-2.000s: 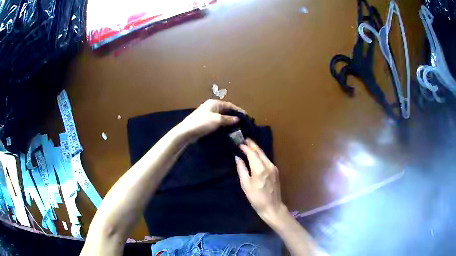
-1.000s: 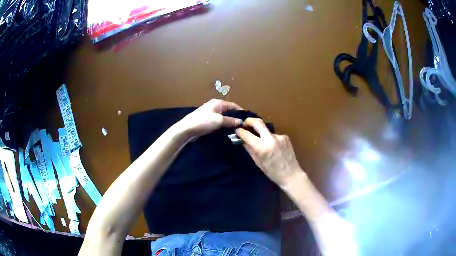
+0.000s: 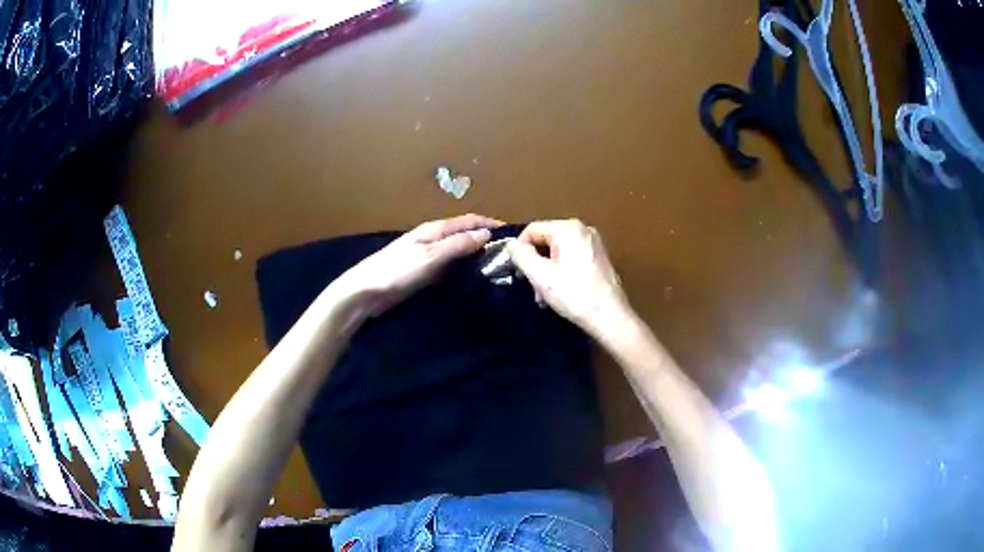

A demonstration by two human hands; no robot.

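Note:
A folded black garment (image 3: 453,388) lies flat on the table against the wearer's jeans. My left hand (image 3: 415,259) holds the garment's far edge, its fingertips near the middle of that edge. My right hand (image 3: 566,270) pinches the same edge just to the right. A small whitish and silvery tag or label (image 3: 497,262) shows on the garment between the two hands. Its print cannot be read.
Pale blue label strips (image 3: 135,280) heap at the left. Glossy black packs (image 3: 65,65) stand at the far left. A flat stack of poly bags (image 3: 248,43) lies at the back. Hangers (image 3: 793,119) lie at the right. Small white scraps (image 3: 453,182) lie beyond the garment.
My right hand has moved up from below the tag to the garment's far edge, and the tag now shows more openly between my hands. The view has shifted slightly.

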